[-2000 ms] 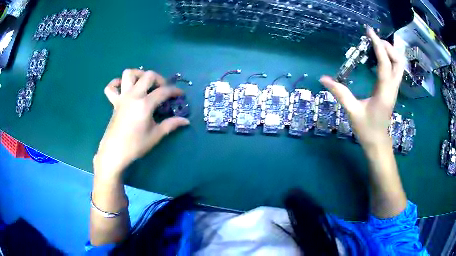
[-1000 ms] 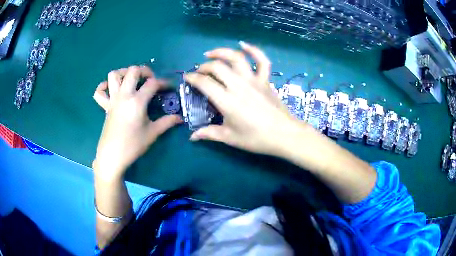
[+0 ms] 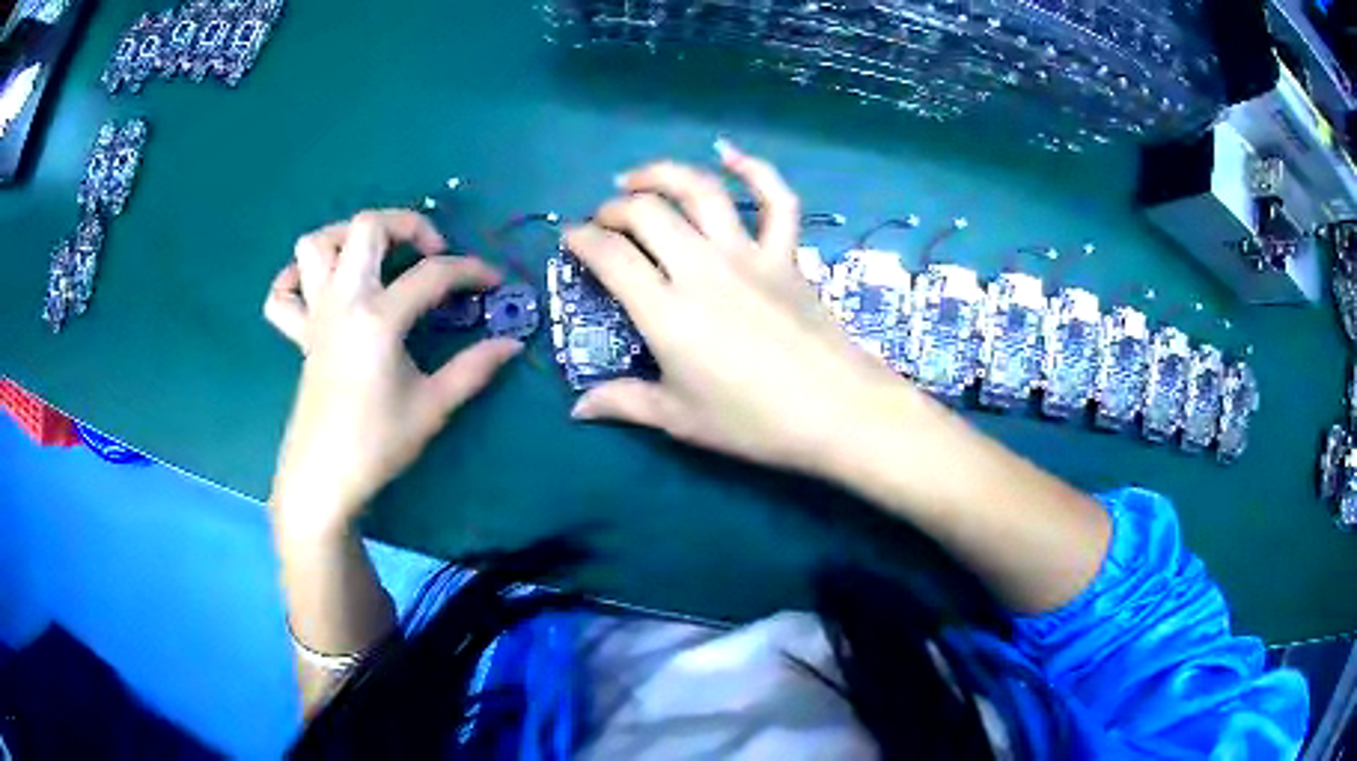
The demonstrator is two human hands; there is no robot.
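Observation:
Dark wired modules (image 3: 511, 311) lie on the green mat at centre left. My left hand (image 3: 390, 315) has thumb and index at the edges of the nearest module; its palm and fingers partly hide others. My right hand (image 3: 711, 320) grips a silver-grey circuit board (image 3: 594, 335) by its two ends, flat just right of that module; the fingers cover its right part. A row of similar boards (image 3: 944, 330) runs right from under my right hand, with thin leads and small plugs above it.
Short rows of assemblies (image 3: 92, 223) lie at far left. Stacked clear blister trays (image 3: 893, 52) stand at the back. A white-grey box (image 3: 1228, 201) stands at right, with more assemblies (image 3: 1344, 476) at the right edge. A red bin (image 3: 33, 413) is below the left edge.
My right hand came left from the far right with a board. That board was tilted and now lies flat beside the module. My left hand has shifted slightly left.

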